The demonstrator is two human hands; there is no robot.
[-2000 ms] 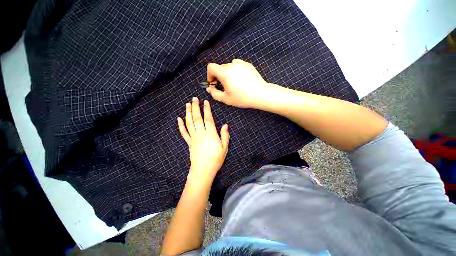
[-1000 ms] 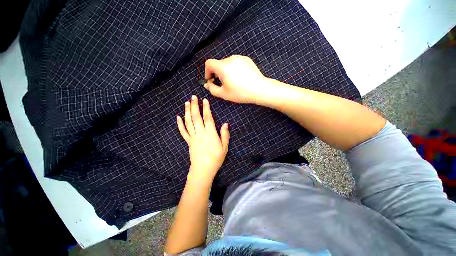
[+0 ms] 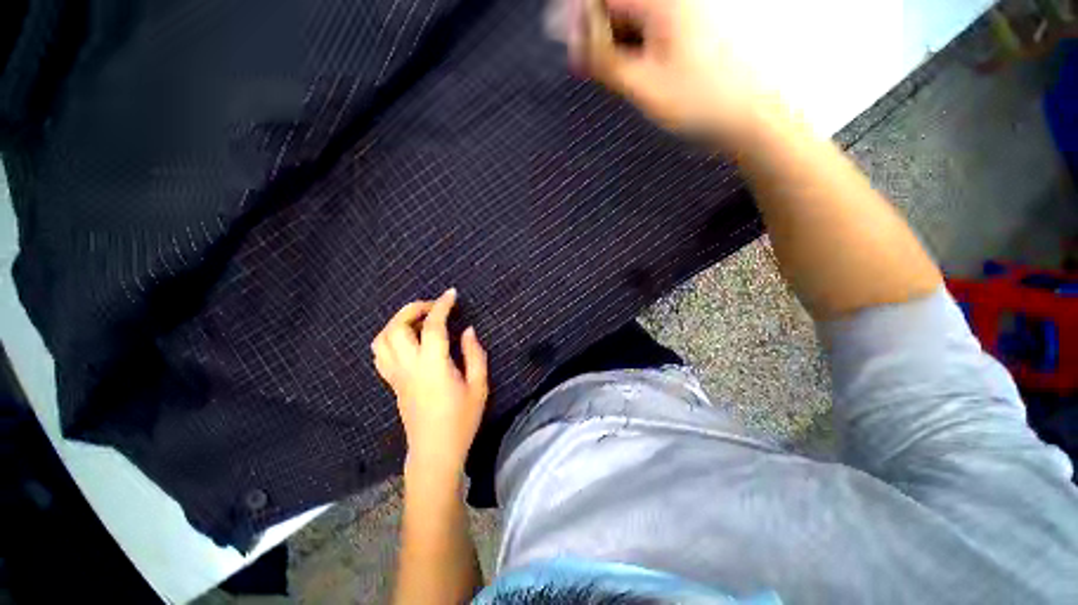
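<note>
A dark garment with a thin white grid check [image 3: 355, 248] lies spread before me. A round dark button [image 3: 257, 500] shows near its lower left corner and another button [image 3: 541, 352] near the edge by my body. My left hand [image 3: 435, 369] rests on the cloth, fingers apart and slightly curled, holding nothing. My right hand [image 3: 644, 53] is blurred at the top, over the garment's far part. Its fingers are closed round the thread snips, which show only as a greyish blur [image 3: 558, 18] at the fingertips.
The white table top [image 3: 881, 53] shows at upper right and along the left edge. A red-and-blue plastic object [image 3: 1023, 331] stands at right on the speckled floor [image 3: 768, 355]. Dark material lies at far left.
My right hand has moved up and right, away from my left hand. My left fingers have curled and the hand sits a little lower and left. The view has shifted slightly.
</note>
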